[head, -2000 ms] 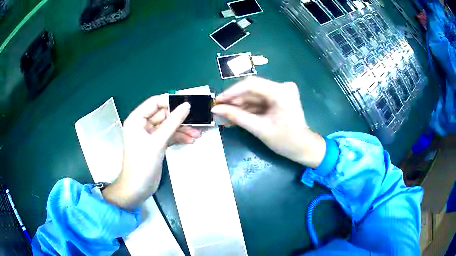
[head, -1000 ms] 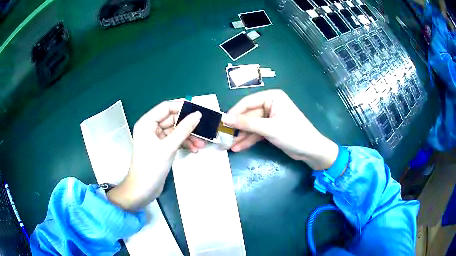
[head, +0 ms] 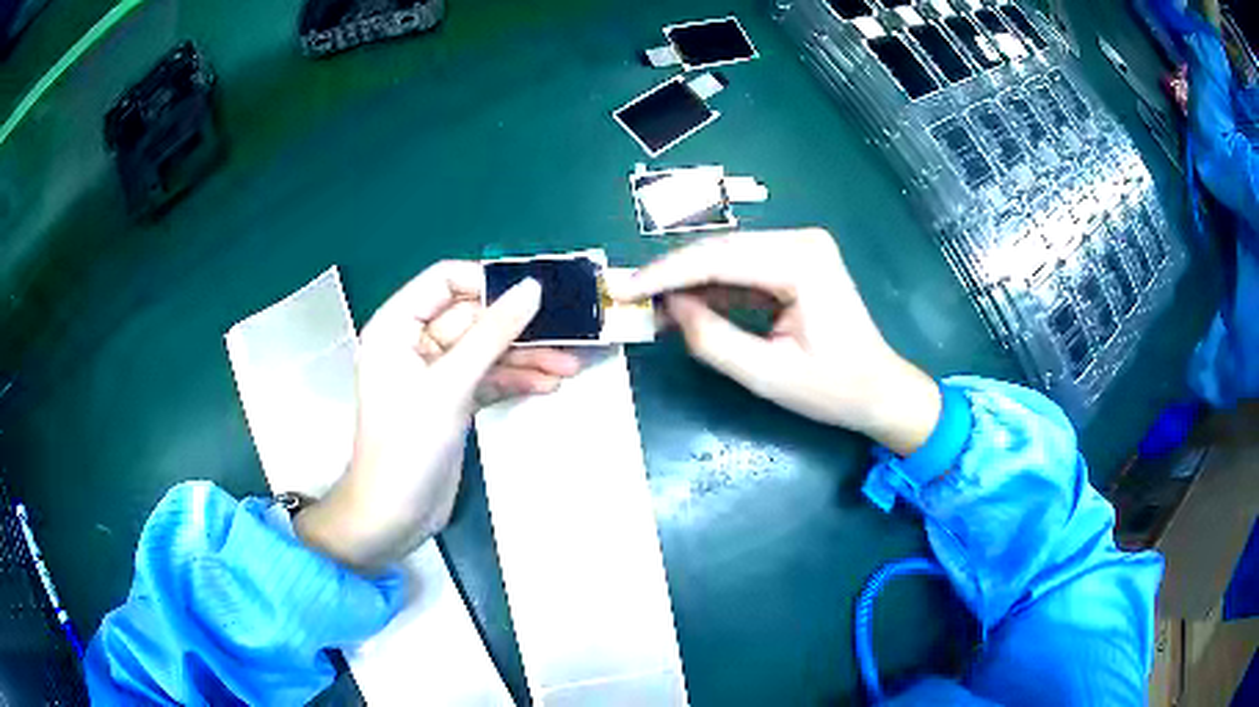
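An LCD module (head: 563, 307) with a black face, pale rim and a gold and pale tail is held over a white adhesive backing sheet (head: 573, 511). My left hand (head: 421, 380) holds its left part, thumb on the black face, fingers behind. My right hand (head: 794, 325) is at the tail on the right end, thumb and forefinger close together; blur and overlap hide whether they grip the tail. A second backing sheet (head: 297, 394) lies to the left, partly under my left forearm.
Several LCD modules (head: 682, 200) lie beyond my hands. A stack of clear blister trays (head: 967, 207) stands at right. Two dark housing parts (head: 163, 131) lie at upper left. A marker pen (head: 49, 580) is at the left edge, a blue coiled cord (head: 870, 628) by my right sleeve. Another person's blue sleeve (head: 1222, 152) shows at right.
The LCD module, tilted a second ago, is now about level. My right thumb and forefinger have shifted up and right along its tail. My left hand still holds the module.
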